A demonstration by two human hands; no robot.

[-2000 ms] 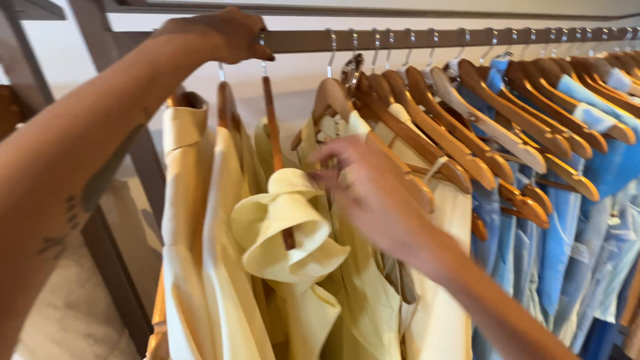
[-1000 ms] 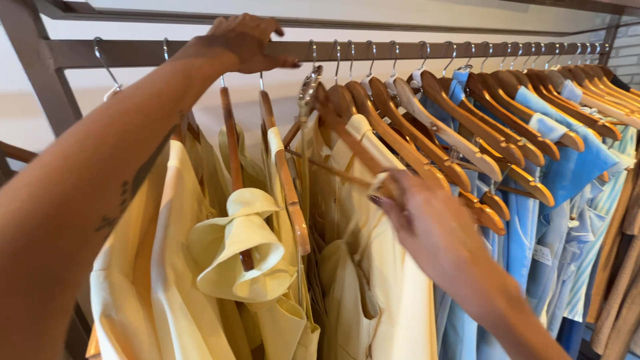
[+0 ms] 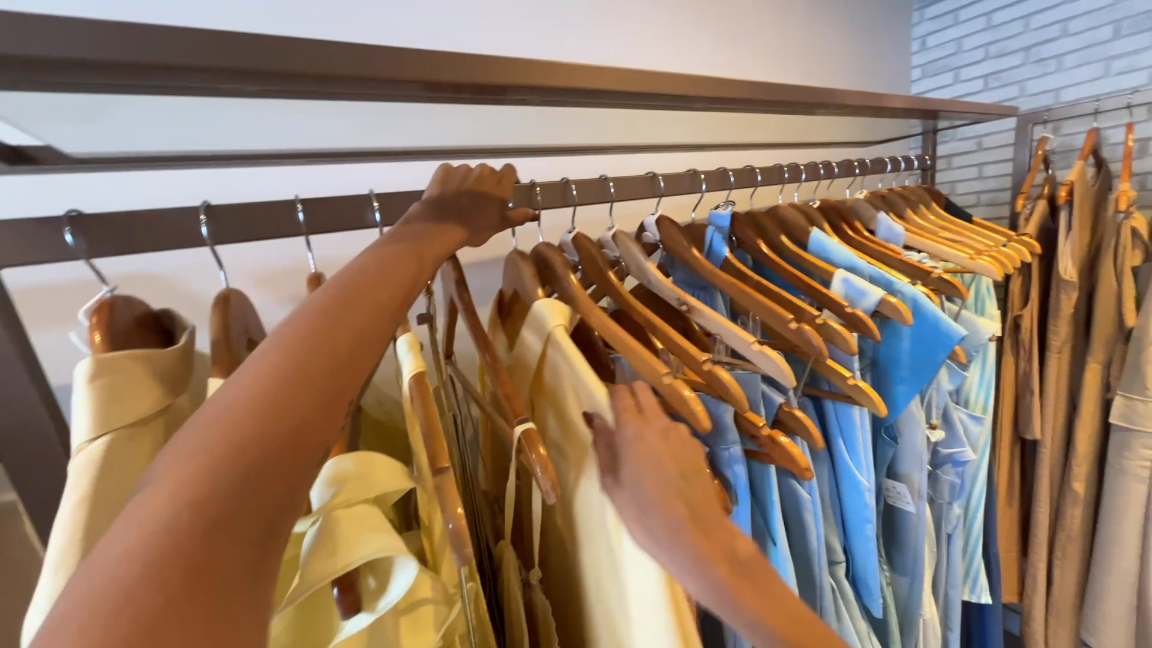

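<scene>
My left hand [image 3: 472, 205] rests over the metal rail [image 3: 630, 187], its fingers curled around the bar beside a hanger hook; whether it also grips a hook cannot be told. Lower and to the right, my right hand [image 3: 652, 445] touches the shoulder of a pale yellow garment [image 3: 576, 405], fingers bent against the cloth. Left of it hangs a wooden hanger [image 3: 495, 369] with thin straps looped on its end. A yellow ruffled garment [image 3: 369, 531] hangs under my left forearm. Wooden hangers with blue garments [image 3: 850, 468] stand close together to the right of my right hand.
A metal-framed shelf [image 3: 540, 76] runs above the rail. At the far left hangs a cream garment [image 3: 112, 423] near the rack's upright post [image 3: 31, 360]. Brown and beige garments [image 3: 1071, 360] hang on another rack at the right, before a white brick wall [image 3: 1026, 54].
My left hand has moved right along the rail. My right hand has let go of the strap or hanger part it was at and is now on the pale yellow garment. The view has shifted.
</scene>
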